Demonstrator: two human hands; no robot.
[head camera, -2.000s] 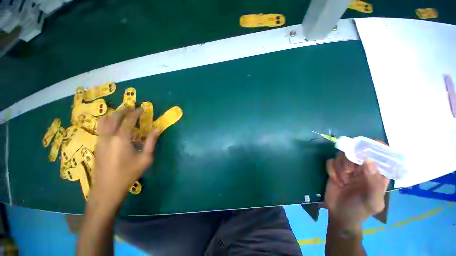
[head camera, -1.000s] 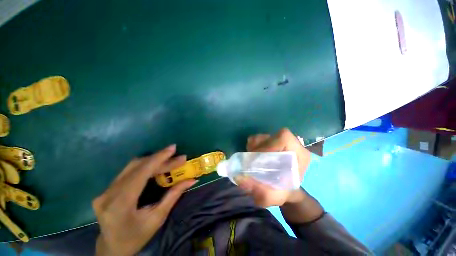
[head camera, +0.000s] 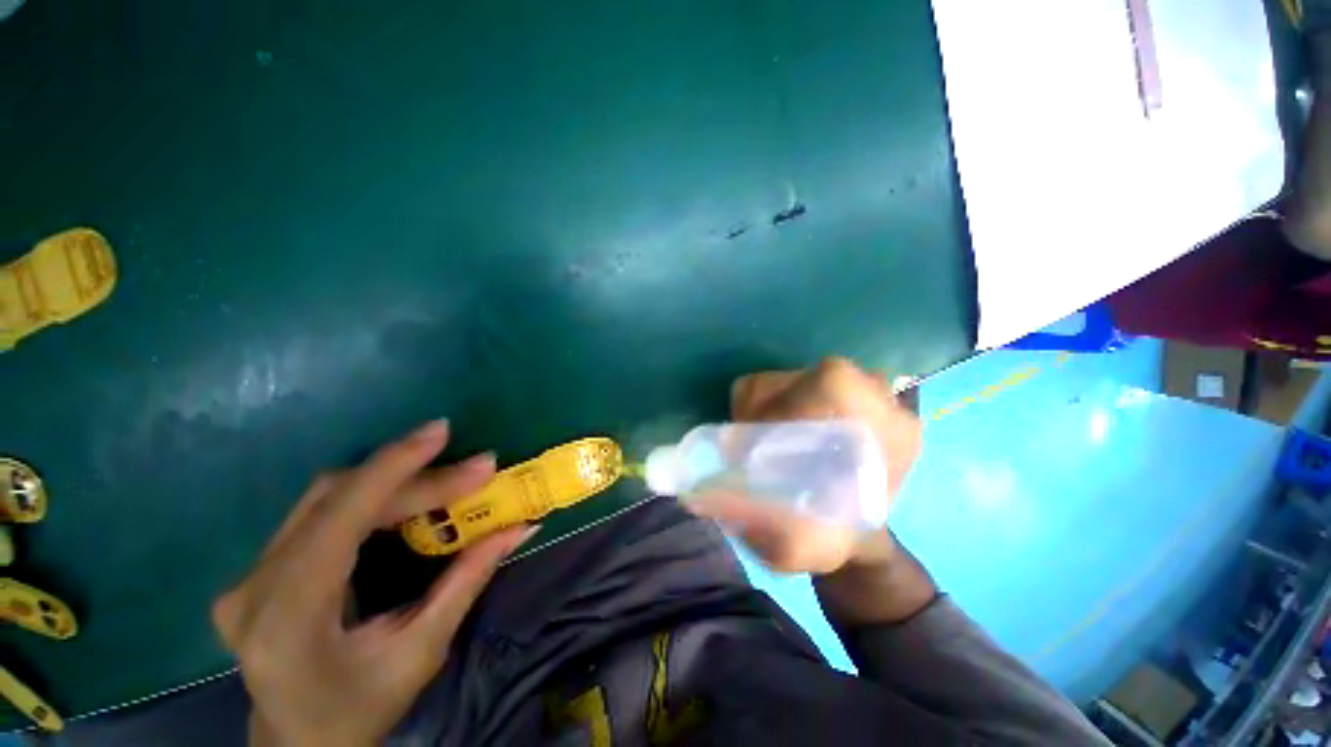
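A yellow plastic housing lies near the bench's front edge, its inner face with ribs and dark openings upward. My left hand holds its left end between thumb and fingers. My right hand is closed around a translucent glue bottle, held nearly level and pointing left. The bottle's yellow-green needle hub is at the housing's right end. The fine point is too small to tell, so contact is unclear.
Another yellow housing lies at the far left, with several more below it, cut off by the edge. A white sheet with a pink-mauve strip is at upper right. Part of another person in dark red shows at the right edge.
Two seconds ago my left hand was at the pile; now it holds one housing near the front edge. Since one second ago, the bottle's needle hub has drawn slightly off the housing's right end.
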